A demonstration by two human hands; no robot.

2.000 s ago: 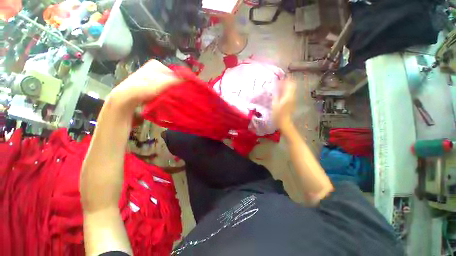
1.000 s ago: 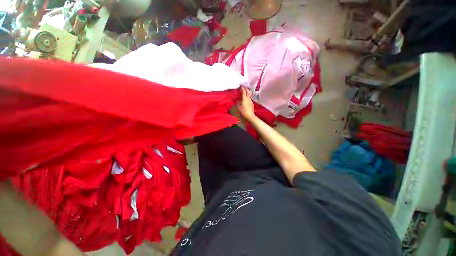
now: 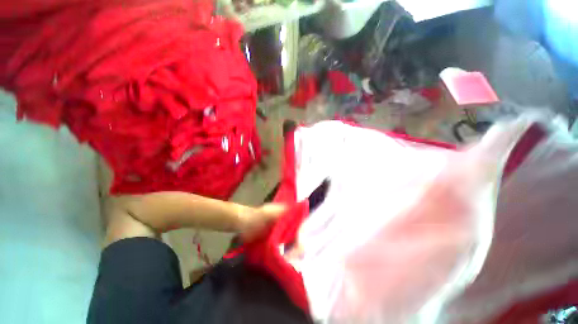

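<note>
A garment with a white to pale pink lining (image 3: pixel 393 215) and red edges spreads wide across the middle and right, blurred by motion. My left hand (image 3: pixel 260 221), blurred, reaches in from the left and grips the garment's red edge at its near left side. A dark gap shows in the lining beside the hand. My right hand is not visible; the garment covers the right side. A large layered pile of red garments (image 3: pixel 158 95) with small white bits lies at the upper left.
A pale surface (image 3: pixel 44 221) runs down the left edge. Red scraps (image 3: pixel 339 82) and other litter lie on the floor beyond the garment. A pink-topped object (image 3: pixel 475 88) stands at the upper right. My dark-clothed lap is at the bottom.
The view has swung left, so the red pile now sits higher. The garment, earlier stretched leftward with red outward, now spreads rightward with its lining facing up. My right hand has left view.
</note>
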